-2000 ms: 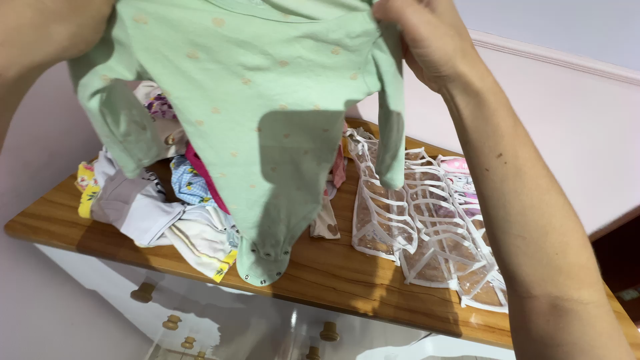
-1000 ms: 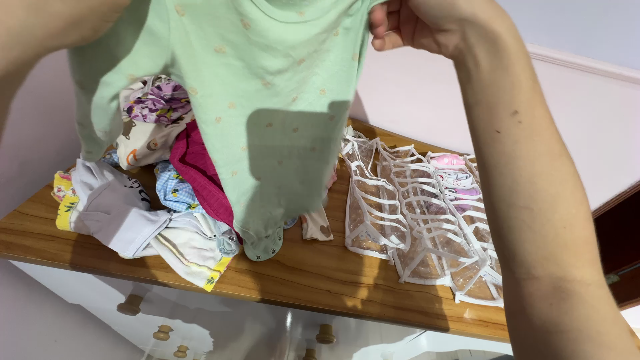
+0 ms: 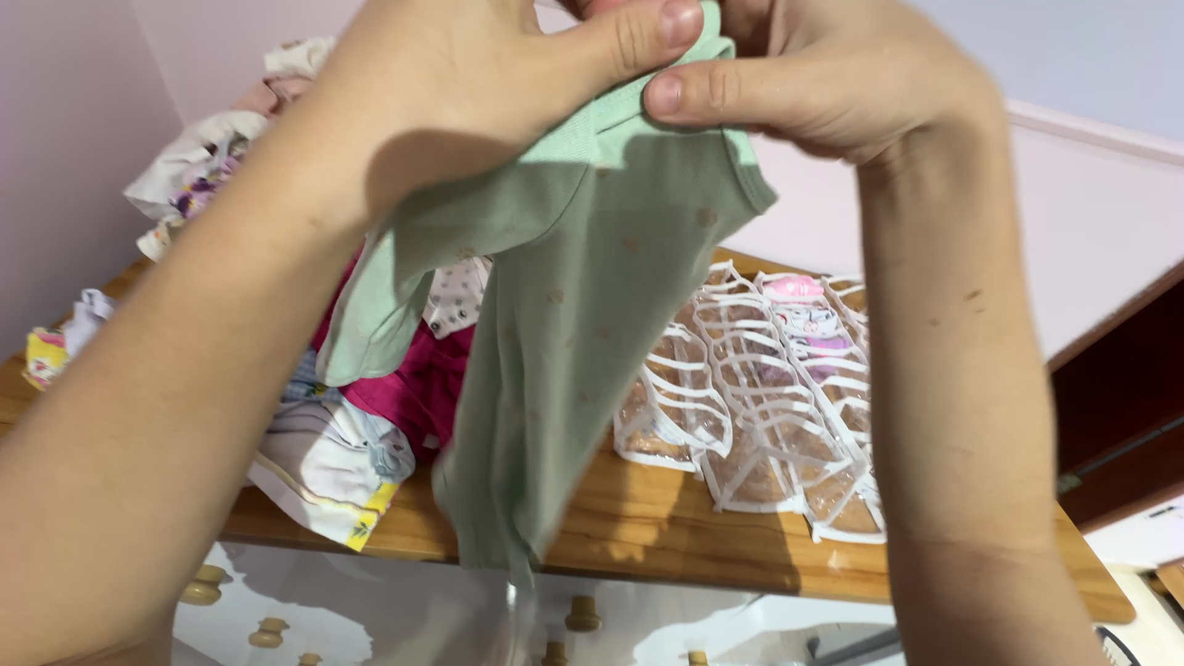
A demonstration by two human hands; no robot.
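A mint green baby bodysuit with small tan prints (image 3: 592,305) hangs in the air over the wooden top of a chest of drawers. My left hand (image 3: 555,55) pinches its neckline between thumb and fingers. Close beside it, my right hand (image 3: 786,83) grips the same neckline, thumb on the front. The fingers behind the cloth are mostly hidden. The garment is gathered and partly folded, a sleeve hanging at its left and the lower end reaching past the front edge of the top in view.
Baby clothes lie heaped at left, among them a magenta garment (image 3: 412,393) and a white one with yellow trim (image 3: 324,462). Clear plastic organizers with white-edged compartments (image 3: 758,407) stand at right, some holding rolled clothes. Drawers with wooden knobs (image 3: 583,612) are below.
My hands were apart, holding the bodysuit spread out; now they are together at its neckline and the cloth hangs narrower, partly folded.
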